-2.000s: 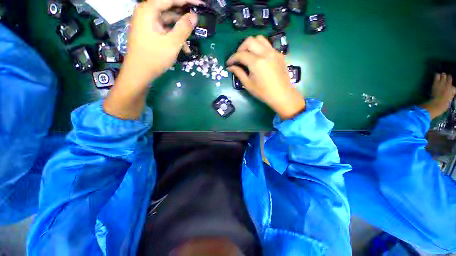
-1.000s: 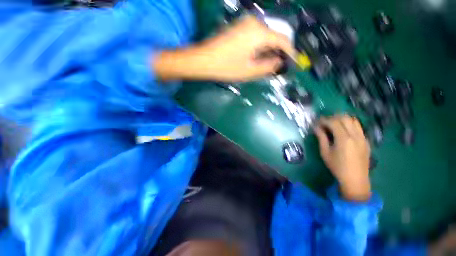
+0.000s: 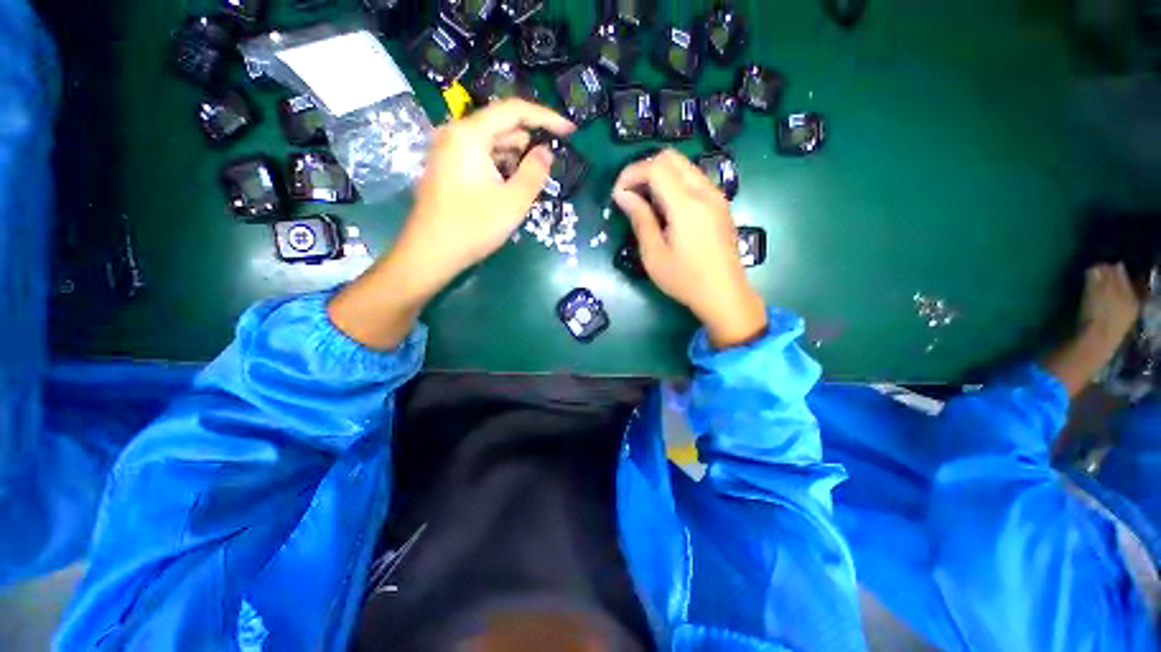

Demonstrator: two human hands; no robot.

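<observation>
My left hand (image 3: 474,191) is over the green bench, fingers curled at a black watch case (image 3: 560,168) that is partly hidden by the fingers. A pile of tiny white inserts (image 3: 553,229) lies just below it. My right hand (image 3: 681,229) is to the right of the pile, thumb and fingertips close together; I cannot tell if it pinches a small insert. A dark case under its palm is mostly hidden. A single case with a pale centre (image 3: 583,315) lies nearest to me.
Many black cases (image 3: 633,115) lie across the back. A clear parts bag (image 3: 382,143) with a white label (image 3: 344,70) and a yellow tab (image 3: 456,99) are at back left. A case with a pale ring (image 3: 306,238) lies left. Another person's hand (image 3: 1110,306) is at far right.
The view swung during the blurred frame and is steady again, showing more of the bench's back. My left hand is nearer the pile and no longer covers the bag.
</observation>
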